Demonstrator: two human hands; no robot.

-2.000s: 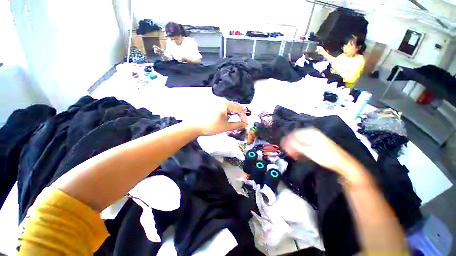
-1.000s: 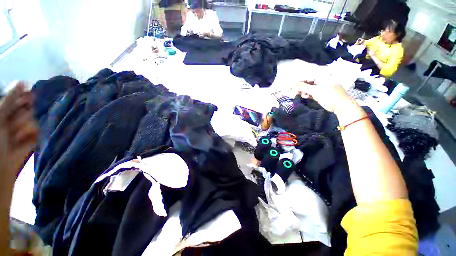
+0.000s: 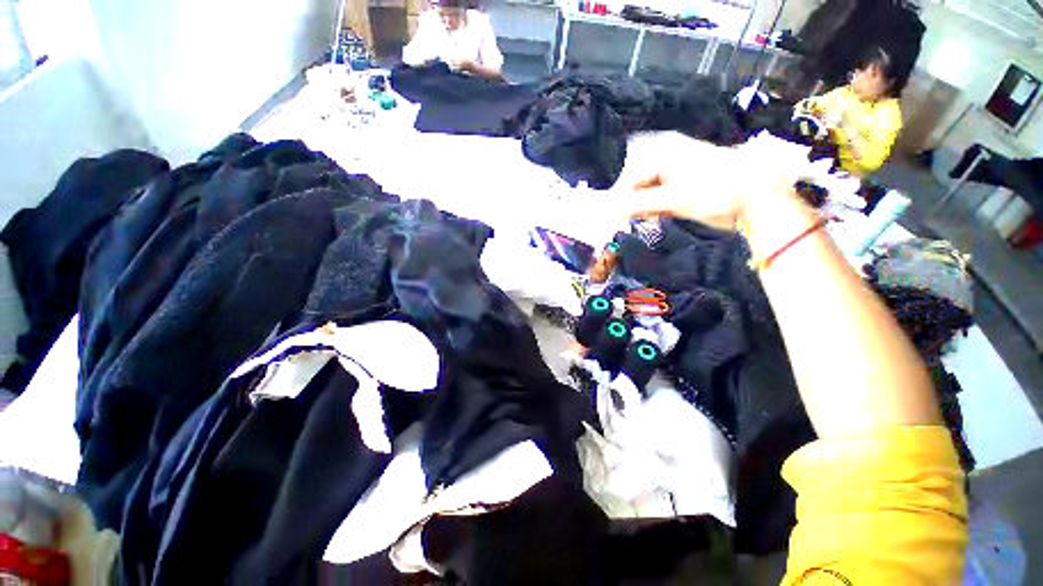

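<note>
My right hand [image 3: 698,183] reaches in from the right over the white table, above and beyond the thread cones. Its fingers point left and look close together; I cannot tell whether they hold a needle or thread. A red cord is on the wrist. My left hand is out of the picture. A large heap of black garments [image 3: 229,263] lies nearest me at the left and centre, with smoother black lining [image 3: 440,269] on its right side. Flat white pieces [image 3: 400,349] lie on the black cloth.
Black thread cones [image 3: 618,331], red-orange scissors [image 3: 647,301], a small brown-orange item [image 3: 604,263] and a dark printed rectangle [image 3: 560,247] lie centrally. White crumpled plastic [image 3: 663,452] is below. More black garments [image 3: 749,378] lie right. Two people [image 3: 869,120] sit across the table.
My left hand, earlier at the centre, then blurred at the left edge, has left the picture. My right hand has moved from the pile at the right to above the table, and slightly left since.
</note>
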